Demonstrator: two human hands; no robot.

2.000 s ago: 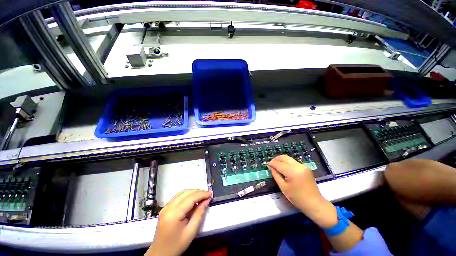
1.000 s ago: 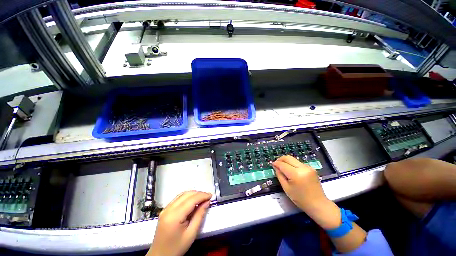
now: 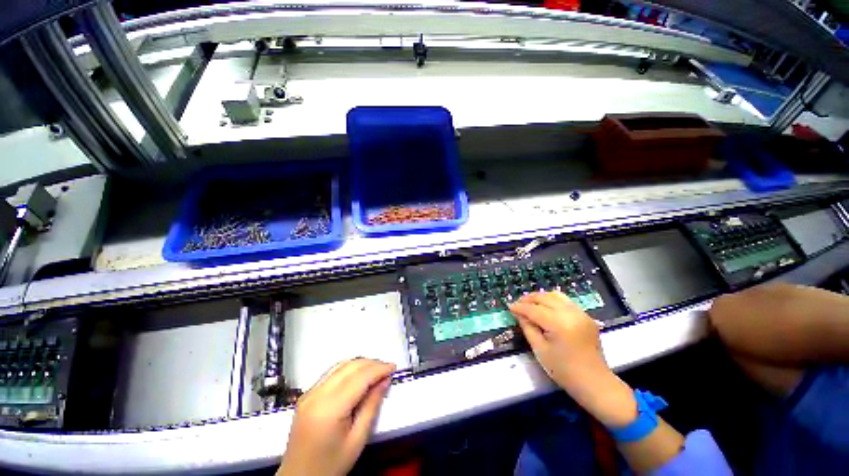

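Observation:
A green printed circuit board point(image 3: 465, 324) with rows of dark parts lies in a black solder pallet point(image 3: 426, 351) on the conveyor, in front of me. My right hand point(image 3: 561, 342), with a blue band on its wrist, is over the right half of the board, thumb and fingertips pinched together at its surface. Whether a tiny component is between them cannot be seen. My left hand point(image 3: 339, 415) rests at the conveyor's front edge, left of the pallet, thumb and forefinger tips close together. Whether it holds something small is too small to tell.
On the ledge behind stand a wide blue bin point(image 3: 251, 244) with grey parts and a tilted blue bin point(image 3: 410, 219) with orange-red parts. A brown-red box point(image 3: 654, 147) stands right. Other pallets with boards lie left and right. Another person's arm point(image 3: 777, 325) is at the right.
The pallet with the board has shifted slightly right along the conveyor. My right hand has moved slightly right with it, still at the board. My left hand has stayed nearly in place.

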